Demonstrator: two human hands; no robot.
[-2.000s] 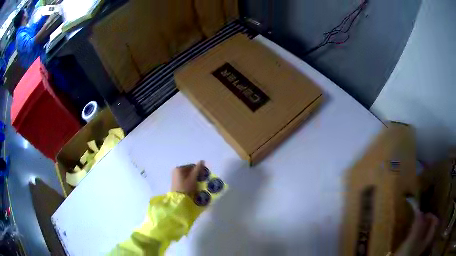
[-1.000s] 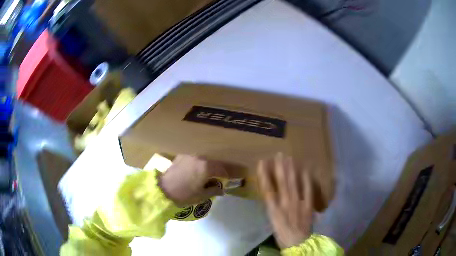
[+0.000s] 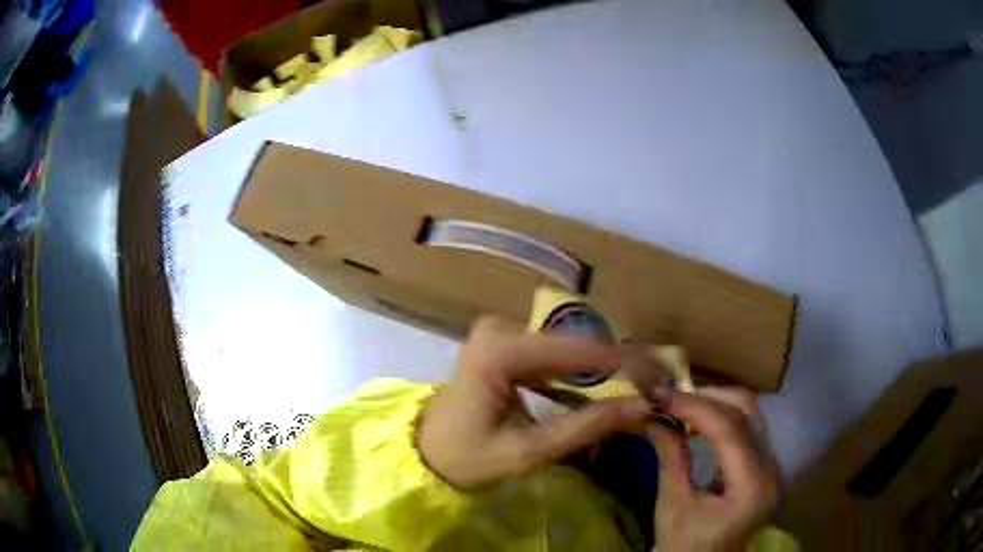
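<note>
A brown carton [image 3: 356, 205] lies across the white table with its narrow side and pale plastic carry handle [image 3: 507, 246] facing up. My left hand [image 3: 507, 404] pinches a yellow-backed sticker sheet [image 3: 552, 300] with a dark round seal sticker [image 3: 577, 336] showing, in front of the carton. My right hand [image 3: 711, 464] meets it at the fingertips, pinching the sheet's right part. A small dark bit shows between the fingertips; blur hides whether a sticker is peeled free. The hands cover part of the carton's near side.
More round stickers [image 3: 264, 437] lie at the table's [image 3: 755, 140] near left edge. Flattened cardboard [image 3: 156, 291] stands left of the table. An open waste carton [image 3: 313, 32] with yellow scraps and a red bin [image 3: 205, 27] are beyond. Another printed carton [image 3: 884, 453] is at the lower right.
The carton has turned from its broad printed face showing to its handle side showing. My right hand has left the carton and joined my left hand at the sticker sheet. The view has shifted.
</note>
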